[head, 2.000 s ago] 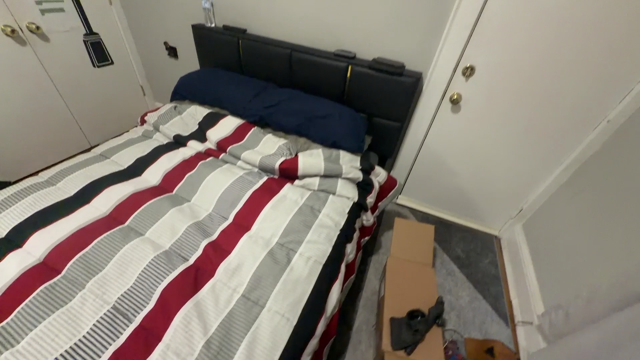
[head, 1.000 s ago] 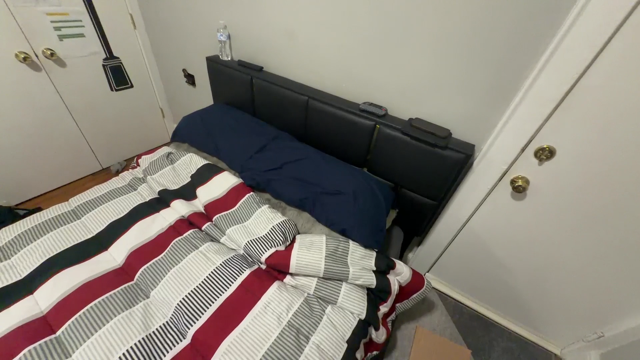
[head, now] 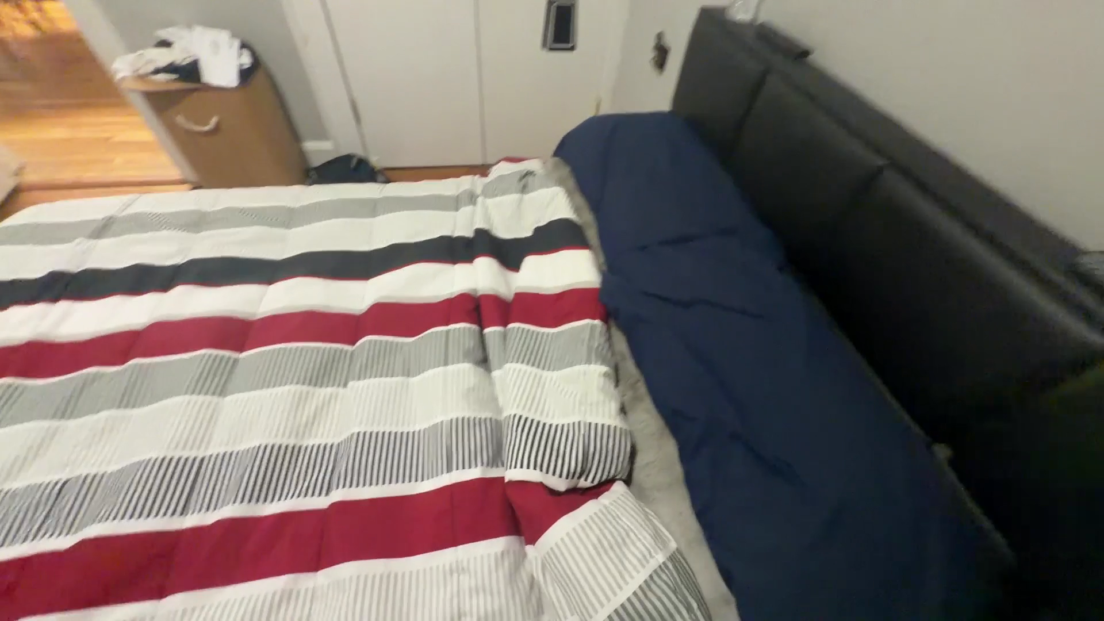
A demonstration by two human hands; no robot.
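Observation:
Neither my left hand nor my right hand shows in the head view. A striped comforter (head: pixel 310 414) in white, grey, navy and red covers the bed, its upper edge folded over and wrinkled. Navy pillows or a navy-covered bolster (head: pixel 750 371) lie along the head of the bed, against the black padded headboard (head: pixel 862 207). Between the comforter and the navy bedding runs a strip of grey sheet (head: pixel 655 466).
White closet doors (head: pixel 414 78) stand beyond the bed's far side. A brown cabinet (head: pixel 233 129) with crumpled clothes (head: pixel 203 56) on top is at the back left, near a doorway onto wood floor (head: pixel 78 129). A dark bag-like item (head: pixel 347 169) lies on the floor.
The view has swung left and come nearer the head of the bed; the cardboard box and right-hand door have left it. No hand shows in any frame.

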